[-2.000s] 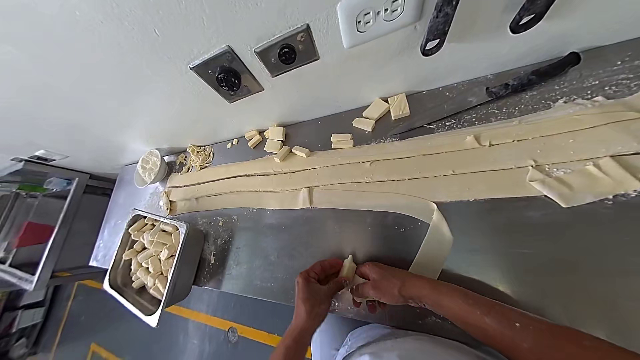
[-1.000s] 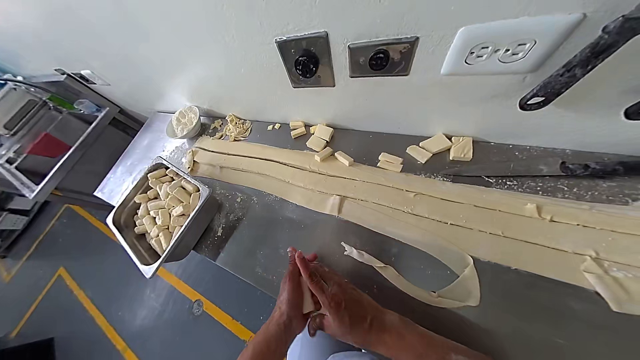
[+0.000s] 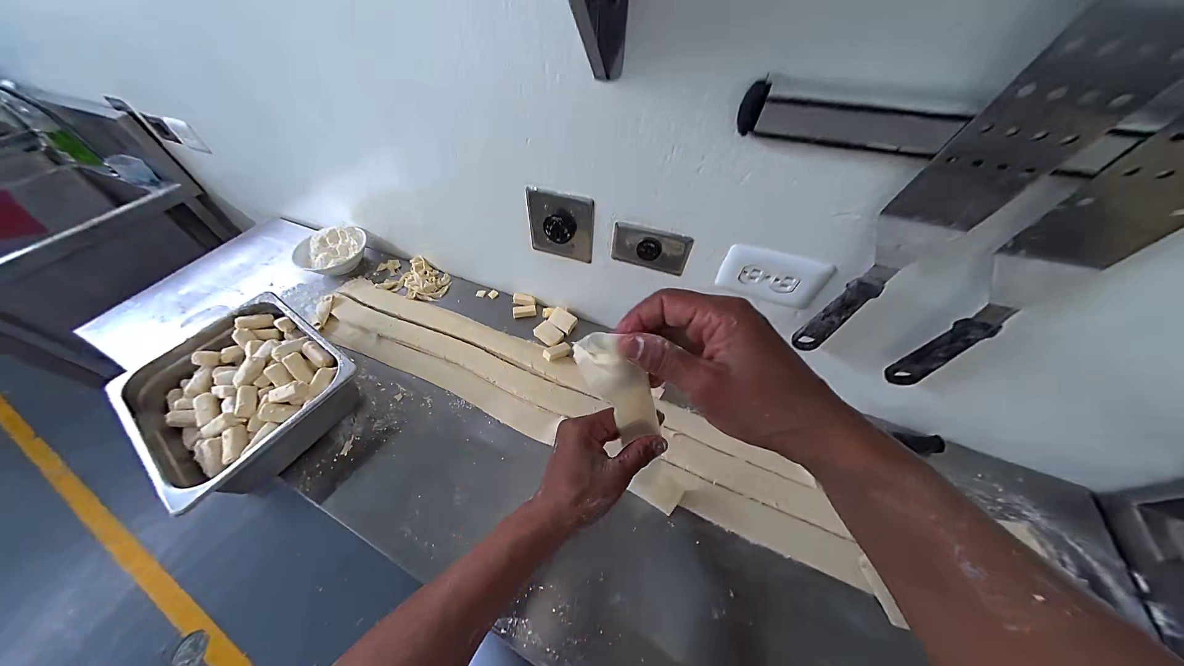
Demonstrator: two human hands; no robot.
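A piece of dough [image 3: 614,375] is held up between my hands over the table. My left hand [image 3: 597,467] grips its lower end between thumb and fingers, where a pale block seems to lie against it. My right hand [image 3: 708,365] pinches its upper edge. Below lie long flat dough strips [image 3: 462,356], cut lengthwise. Cheese-like blocks [image 3: 550,335] sit between the strips and the wall. At the left, a steel pan [image 3: 344,375] holds many dough-wrapped pieces [image 3: 245,393].
A white bowl of flour [image 3: 331,250] and a heap of dough scraps [image 3: 425,279] stand near the wall. Large spatulas [image 3: 1004,129] hang from a magnetic rack [image 3: 851,122] at the upper right. A knife handle [image 3: 918,443] lies behind my right wrist. The steel table [image 3: 407,504] ends at the lower left.
My hands were low at the table's front edge, pressed together around a piece; now they are raised over the strips, with dough stretched between them. The view has shifted.
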